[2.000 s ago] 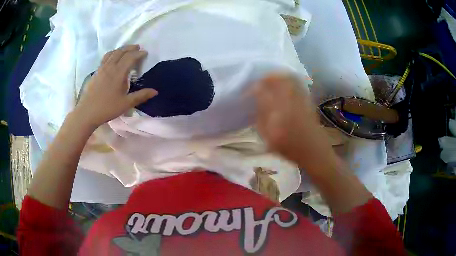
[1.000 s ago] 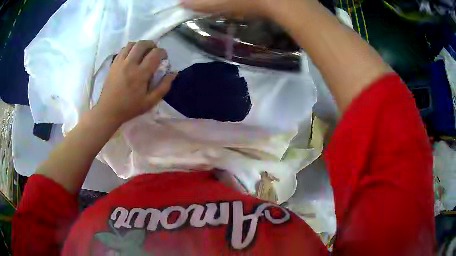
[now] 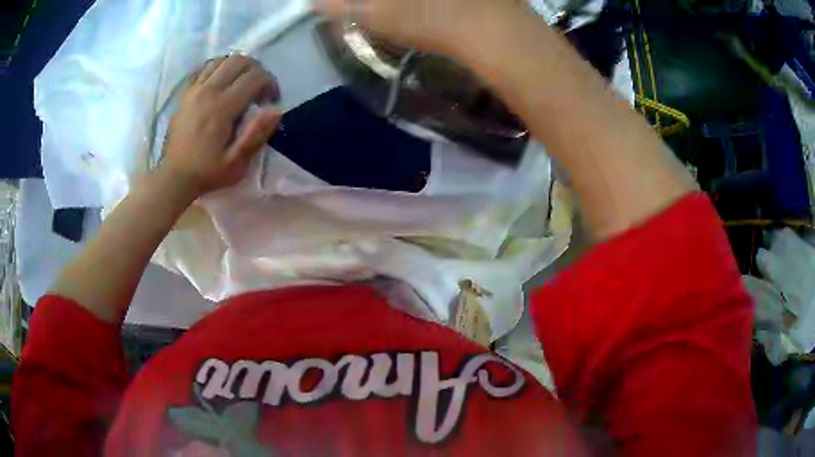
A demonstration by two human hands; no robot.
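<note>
The white garment (image 3: 98, 107) lies over the navy padded board (image 3: 357, 147), which shows as a dark patch through an opening. My left hand (image 3: 219, 120) is at the left of the opening, its fingers curled on a bunched bit of the white cloth. My right hand (image 3: 384, 13) is cut off by the top edge and blurred, over the steam iron (image 3: 429, 94); its grip on the handle is mostly hidden. The iron is tilted over the upper rim of the opening. Cream cloth (image 3: 313, 232) hangs in folds at the near edge.
A small tan paper ticket (image 3: 471, 312) lies on the near cloth. A yellow wire rack (image 3: 663, 116) stands at the right. White cloth (image 3: 786, 290) lies at the far right. My red sleeves flank the work.
My right hand has gone from empty over the cloth to the iron, which left its rest at right. Since then the iron has shifted and turned slightly, covering the opening's upper right. My left hand moved slightly left.
</note>
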